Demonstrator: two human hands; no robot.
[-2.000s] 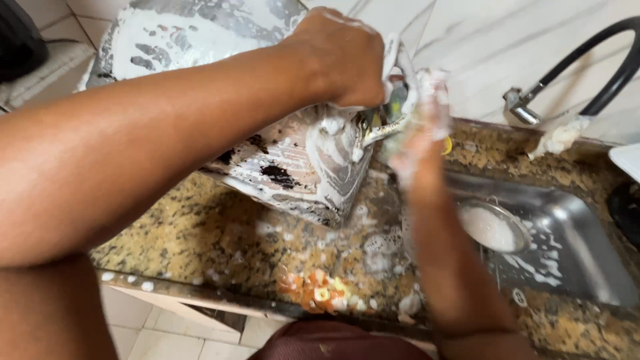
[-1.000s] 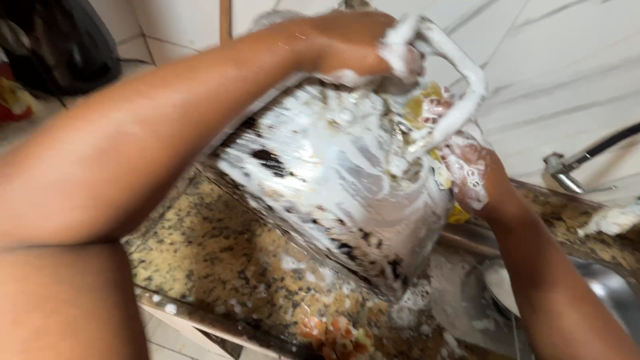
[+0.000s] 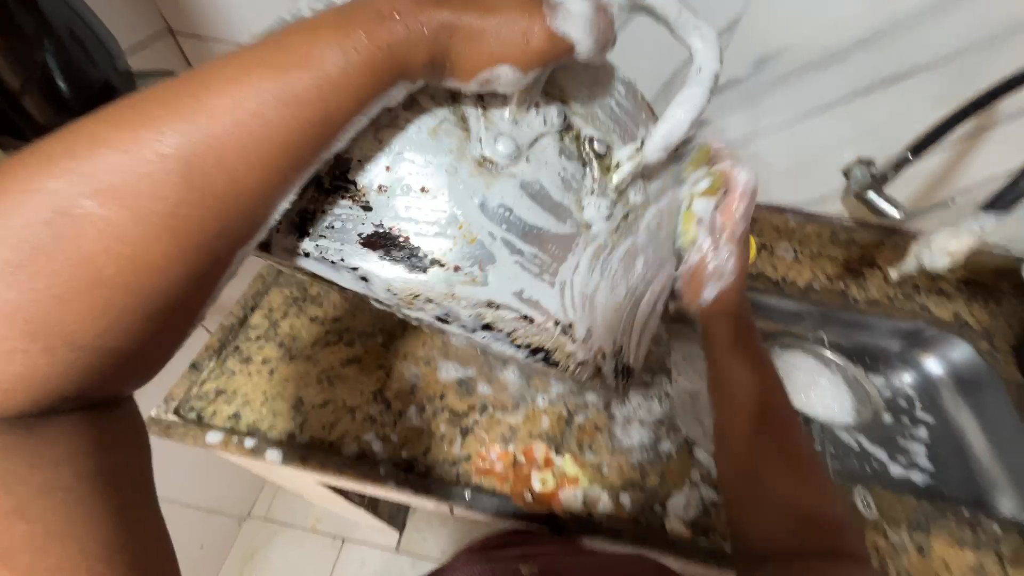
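Observation:
A large sudsy metal pot (image 3: 472, 232), with dark burnt patches, is held tilted over the granite counter (image 3: 320, 368). Foam coats its looped handle (image 3: 696, 72). My left hand (image 3: 528, 36) grips the pot near the upper end of that handle; its fingertips are partly hidden by suds and the view's top edge. On the pot's right side, my right hand (image 3: 720, 228), covered in lather, holds a yellow-green sponge (image 3: 694, 196) against or very near the metal. Part of the sponge is hidden by the fingers.
A steel sink (image 3: 960, 400) at the right holds a round dish (image 3: 820, 384) with foam. Behind it are a metal tap (image 3: 872, 188) and a black hose (image 3: 960, 120). Orange and pale food scraps (image 3: 540, 476) lie near the counter's front edge. A dark object (image 3: 60, 72) stands at upper left.
Over the two seconds the pot has been turned and raised, its handle now looping to the upper right. My right hand has moved around its right side with the sponge.

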